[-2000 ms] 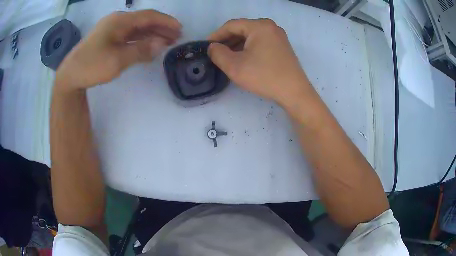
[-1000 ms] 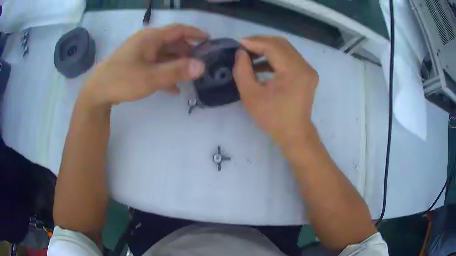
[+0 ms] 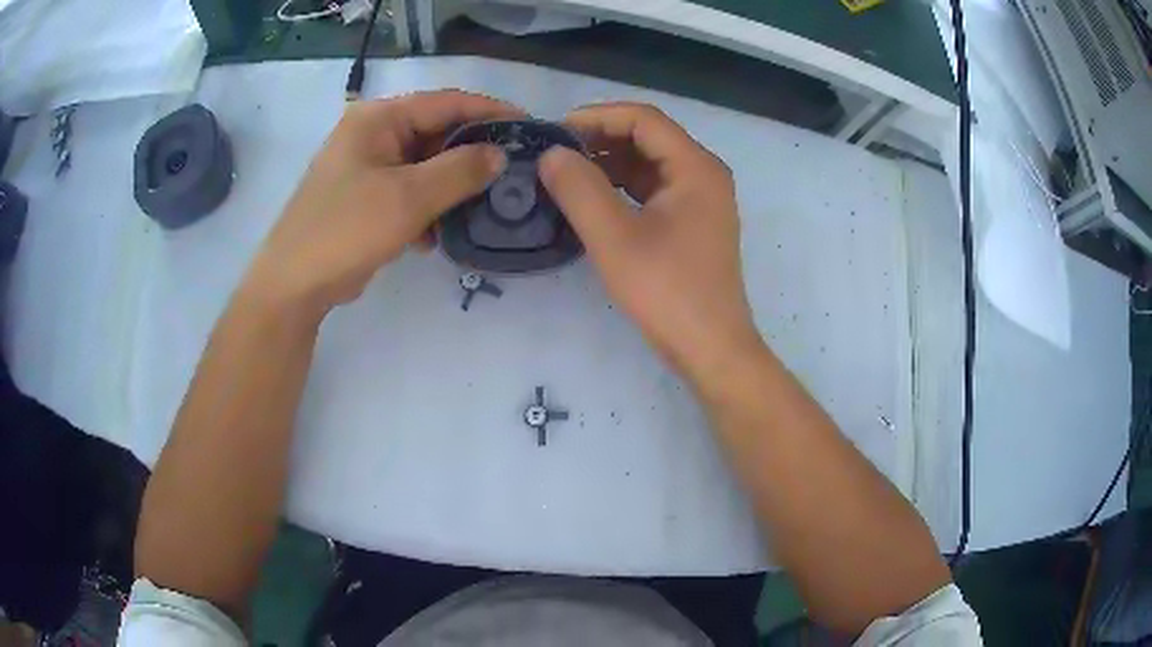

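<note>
A dark grey housing (image 3: 516, 238) is held between both my hands over the bench, its open face with the round central boss towards me. My left hand (image 3: 360, 190) grips its left side, thumb inside near the upper rim. My right hand (image 3: 670, 215) grips its right side, thumb also inside the upper part. What lies under the thumbs is hidden. One small cross-shaped part (image 3: 473, 287) lies just below the housing. Another cross-shaped part (image 3: 538, 415) lies further down, nearer to me.
Another housing (image 3: 183, 166) stands at the upper left. Small dark parts (image 3: 61, 139) lie in a row beyond it. A cable plug (image 3: 356, 78) hangs at the far bench edge. A long black cable (image 3: 966, 316) crosses the right side. Dark specks dot the white bench (image 3: 657, 506).
Both thumbs are now inside the housing's upper part. Since the earliest frame, a second cross-shaped part has come into view below the housing. The camera view has shifted.
</note>
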